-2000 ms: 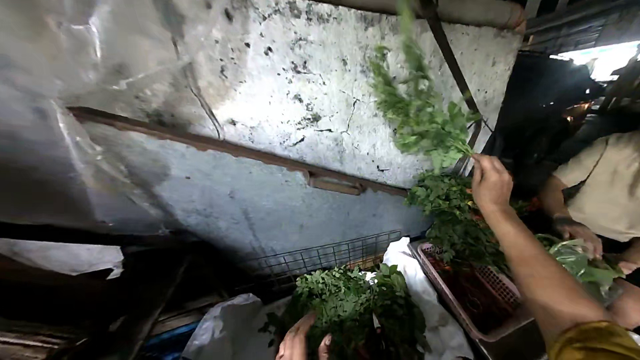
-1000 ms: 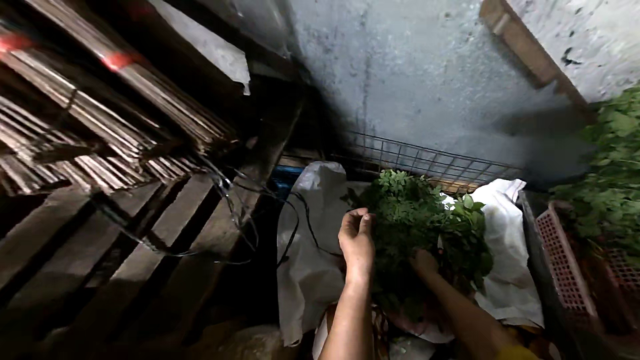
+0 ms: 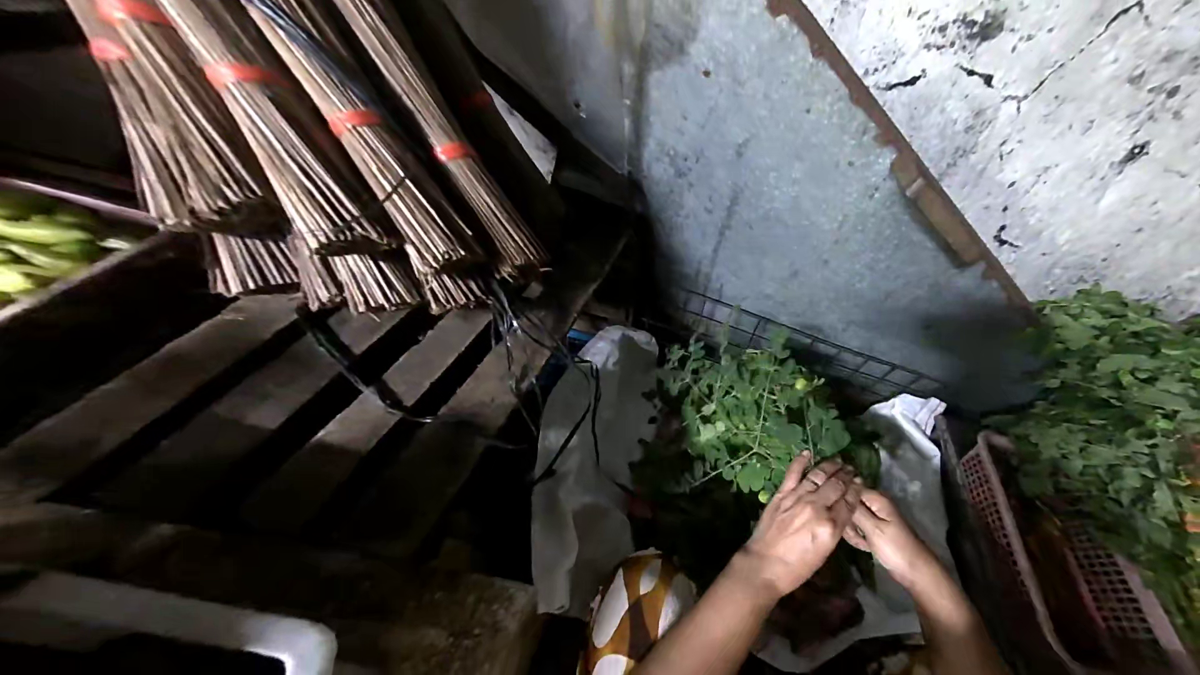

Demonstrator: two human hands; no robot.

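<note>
Leafy green sprigs [image 3: 750,412] stand above an opened white sack [image 3: 586,469] at the lower middle. My left hand [image 3: 804,520] is closed at the base of these sprigs, its fingers on their stems. Right beside it, my right hand [image 3: 881,534] touches the left one with curled fingers; what lies between its fingers is hidden. Darker leaves lie in the sack under both hands. At the far right a large heap of leafy greens [image 3: 1116,403] rests over a pink plastic basket [image 3: 998,506].
Bundles of thin sticks [image 3: 375,187] with red bands lie on a wooden slatted platform [image 3: 225,394] at the left. A black wire grid [image 3: 806,347] leans by the grey wall [image 3: 787,206]. A crate with green produce [image 3: 42,244] is at the far left.
My raised right hand has come down from beside the wall to the sack. Since one second ago my hands have come together at the sprigs. The view has swung left and down.
</note>
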